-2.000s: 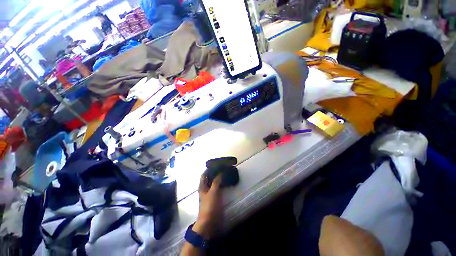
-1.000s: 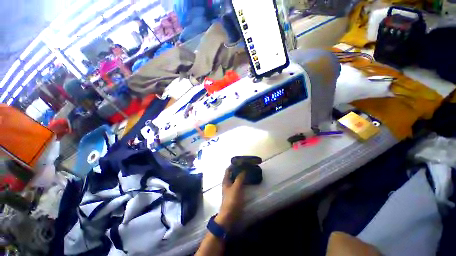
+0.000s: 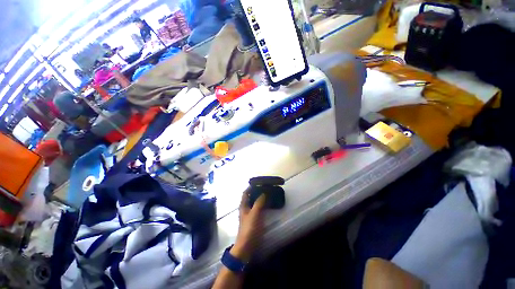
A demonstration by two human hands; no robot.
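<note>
My left hand (image 3: 252, 217), with a dark blue band on the wrist, holds a small black rounded case (image 3: 267, 193) on the white machine bed. The thumb lies on its front; the other fingers are mostly hidden. The case shows two parts, like a raised lid above a body. A bare part of my right arm (image 3: 392, 275) shows at the bottom edge; no right hand can be made out. A lit smartphone (image 3: 276, 42) stands upright on the white sewing machine (image 3: 237, 132).
Navy and white garments (image 3: 141, 237) are bunched left of the hand. A pink item (image 3: 332, 157), a purple stick (image 3: 356, 146) and a yellow box (image 3: 388, 137) lie to the right. A black speaker (image 3: 433, 36) stands behind on yellow cloth. More navy and pale cloth (image 3: 446, 237) is at the right.
The camera view has swung right and then partly back left. My left hand stays on the black case at about the same place on the bed.
</note>
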